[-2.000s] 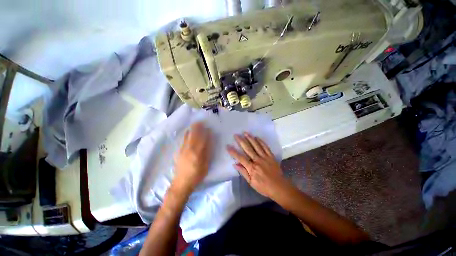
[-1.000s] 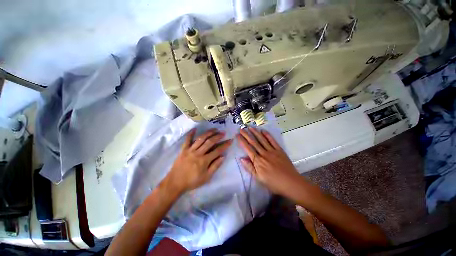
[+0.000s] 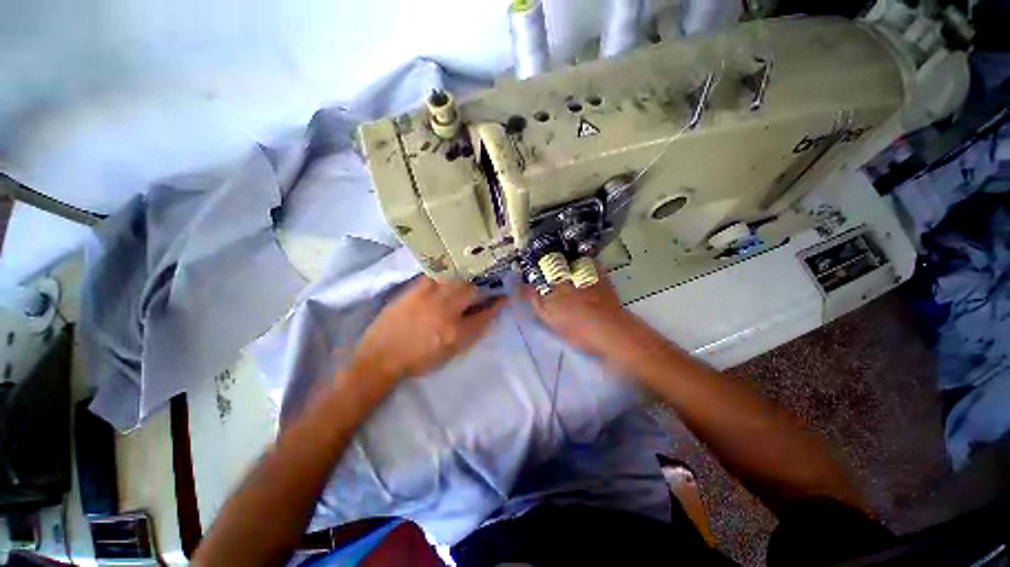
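Note:
A light grey cloth piece [image 3: 465, 410] lies over the table edge and down to my lap, with a narrow line running toward the needle area. My left hand [image 3: 426, 327] lies on the cloth left of the presser foot area, slightly blurred. My right hand [image 3: 581, 316] is at the cloth just right of the needle area, its fingertips partly hidden under the cream knobs [image 3: 569, 269]. Whether the fingers pinch the cloth is unclear. The cream sewing machine head [image 3: 653, 144] stands above; the presser foot itself is hard to make out.
More grey cloth [image 3: 183, 266] is spread on the table left of the head. White thread cones [image 3: 529, 39] stand behind it. A bluish grey garment heap [image 3: 975, 299] is at right. Another machine table [image 3: 144, 454] is at left.
Both hands have moved closer to the needle area, with the cloth drawn toward it. Earlier they lay flatter and lower on the cloth. The view has also shifted slightly.

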